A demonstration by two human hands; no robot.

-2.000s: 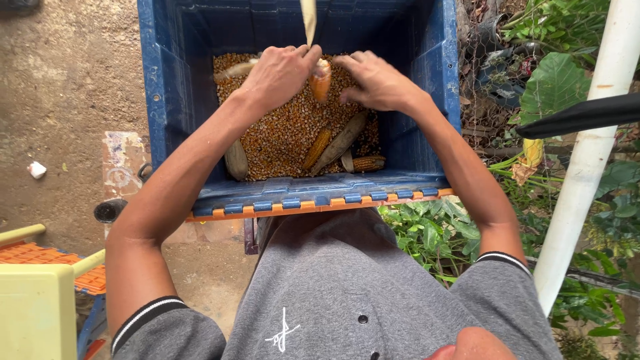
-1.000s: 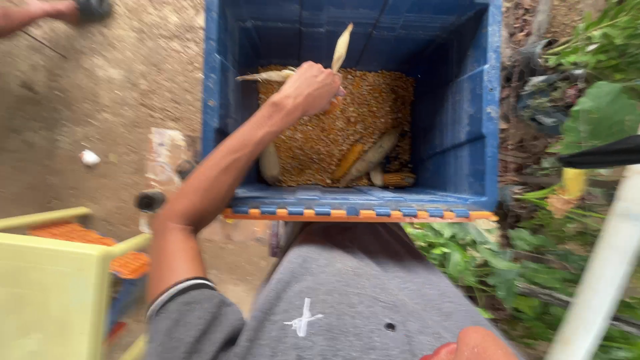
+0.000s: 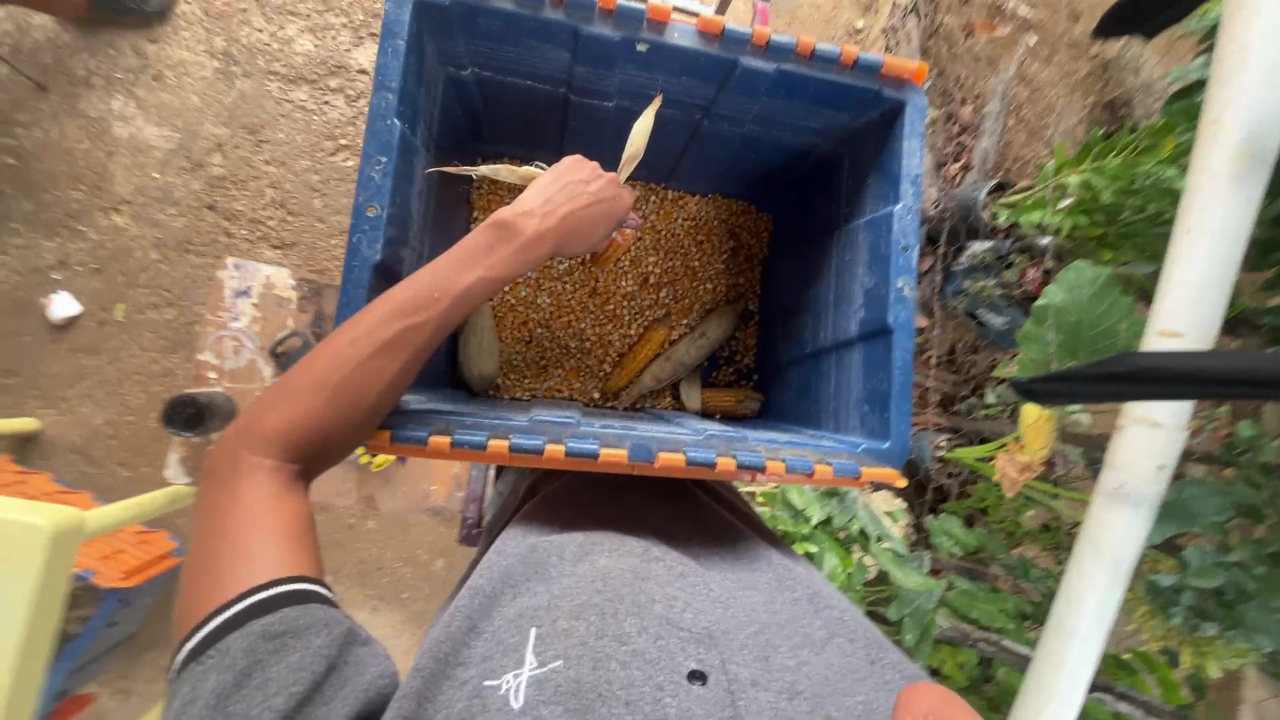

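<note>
My left hand [image 3: 582, 207] is closed around an ear of corn [image 3: 613, 247] above loose corn kernels [image 3: 560, 318]. Pale husk [image 3: 640, 138] sticks up past its fingers. The kernels cover the bottom of a deep blue plastic crate [image 3: 840, 250]. Near the crate's close wall lie a bare corn cob with kernels [image 3: 640, 357], an ear in its husk [image 3: 690, 352] and a shorter ear [image 3: 732, 402]. Another husked ear [image 3: 479, 348] rests in the near left corner. My right hand is out of view.
A white pipe [image 3: 1150, 400] slants along the right side, crossed by a black strap-like piece [image 3: 1150, 377]. Leafy plants [image 3: 1080, 320] grow beyond the crate. At the lower left stand a pale yellow chair or frame [image 3: 40, 570] and an orange slatted lid [image 3: 110, 540]. A black cup-like object [image 3: 198, 412] is beside my forearm.
My right hand was at the corn two seconds ago and has left the view. My left hand remains on the ear. The view has shifted.
</note>
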